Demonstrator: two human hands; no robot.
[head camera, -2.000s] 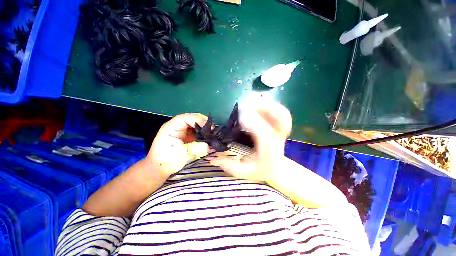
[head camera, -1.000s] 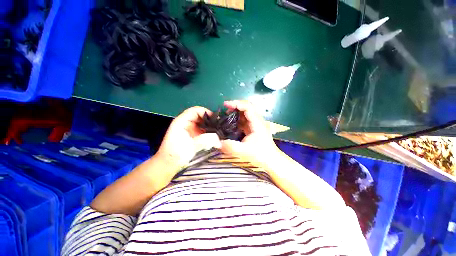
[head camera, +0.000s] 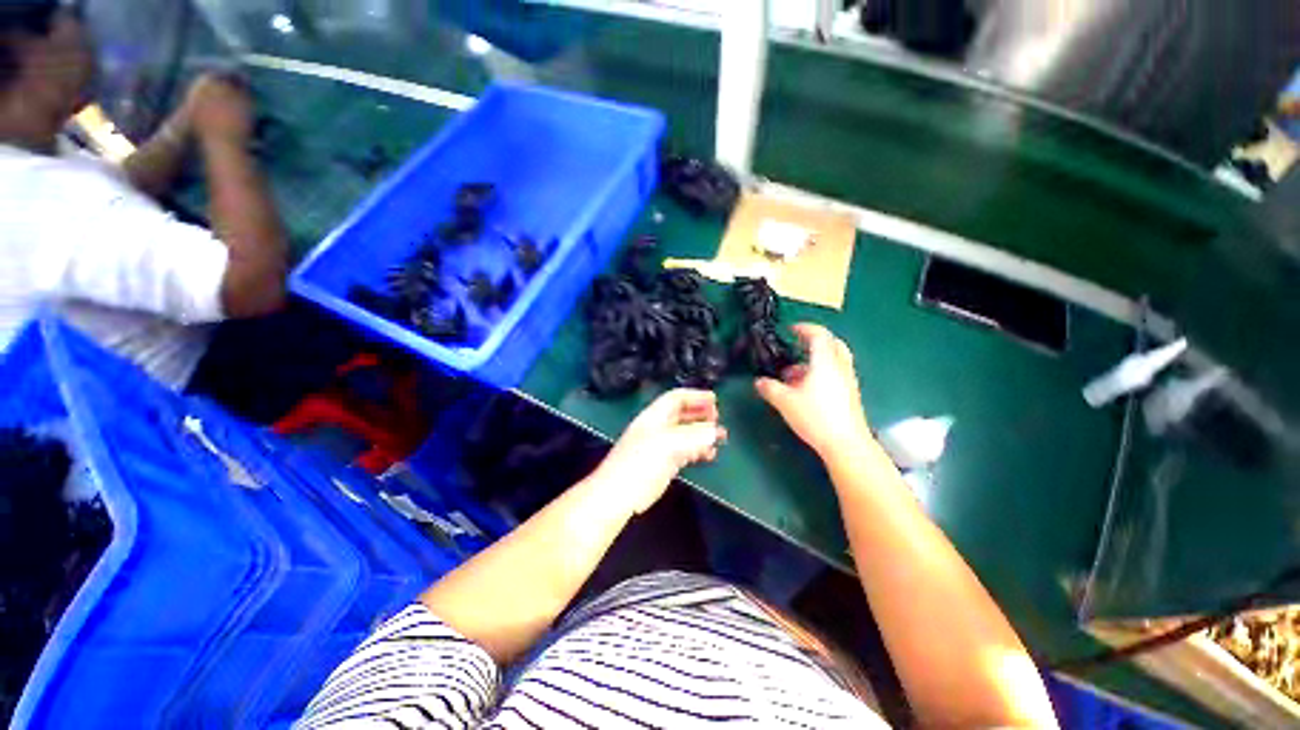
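Note:
Glossy black rosettes lie in a heap on the green bench left of centre. My right hand is at a black rosette at the heap's right side, with thumb and fingers around its lower end. Another dark piece touches it above. My left hand is at the bench's near edge just below the heap, fingers curled and partly apart, with nothing seen in it. A white glue bottle lies on the bench to the right of my right hand.
A blue bin with several black pieces stands left of the heap. A cardboard piece and phone lie behind. A slim white bottle is by the clear panel. Another person's arm is far left. Stacked blue bins stand lower left.
The view has swung left. My hands have parted and moved from the bench edge toward the heap. My right hand has reached the rosette beside it; my left hand has let go.

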